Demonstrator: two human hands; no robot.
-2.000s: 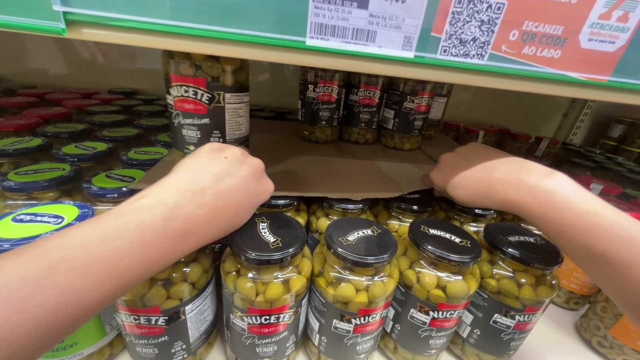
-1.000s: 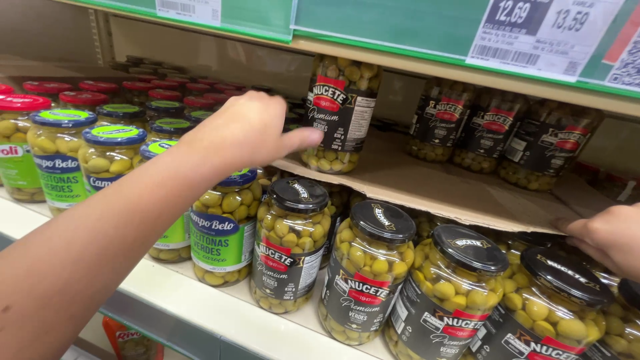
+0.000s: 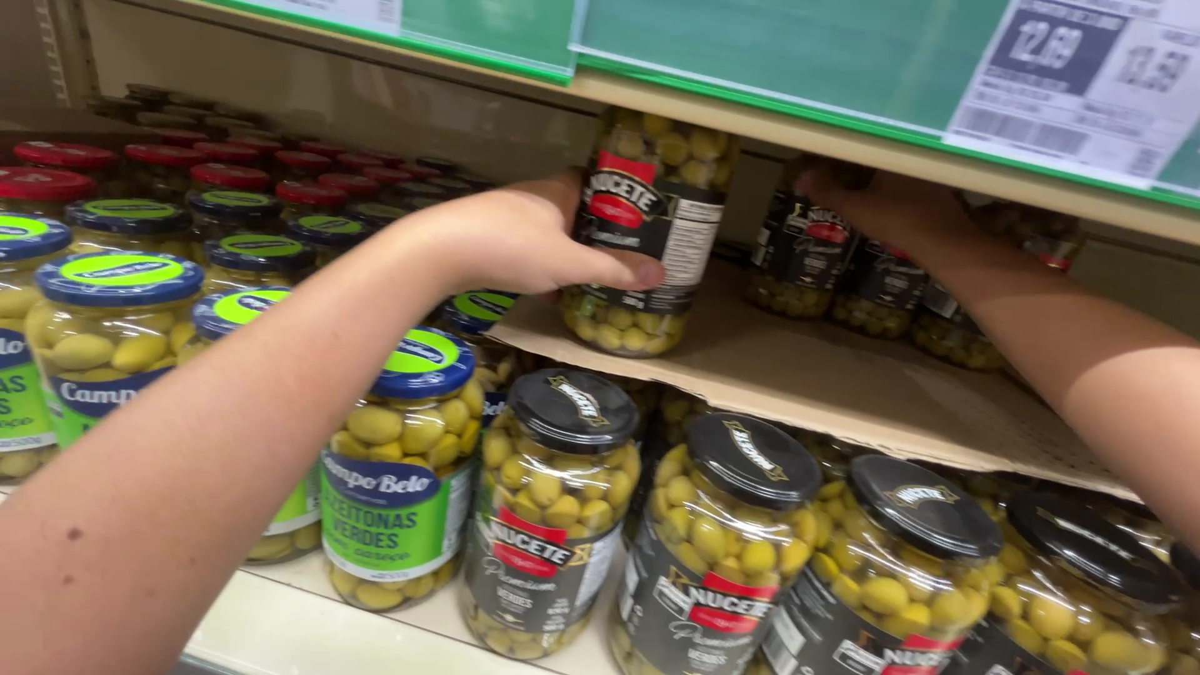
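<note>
My left hand (image 3: 544,239) is wrapped around the side of a Nucete green olive jar (image 3: 647,234), its thumb across the black label. That jar stands upright on a cardboard sheet (image 3: 806,384) lying over the lower jars. Further back on the same sheet stand several more Nucete jars (image 3: 802,248). My right hand (image 3: 844,202) reaches in among their tops under the upper shelf; its fingers are in shadow, so its hold cannot be told. Below, a front row of Nucete jars with black lids (image 3: 572,412) stands on the white shelf.
Campo Belo olive jars with blue and green lids (image 3: 422,364) stand at the left, with red-lidded jars (image 3: 230,178) behind. Low overhead runs the upper shelf edge (image 3: 844,131) with a green strip and price tags. The lower shelf's white front edge (image 3: 309,623) shows below.
My left hand, open beside the upper jar a second ago, has closed around it. My right hand has moved from the cardboard's right side to the jars at the back.
</note>
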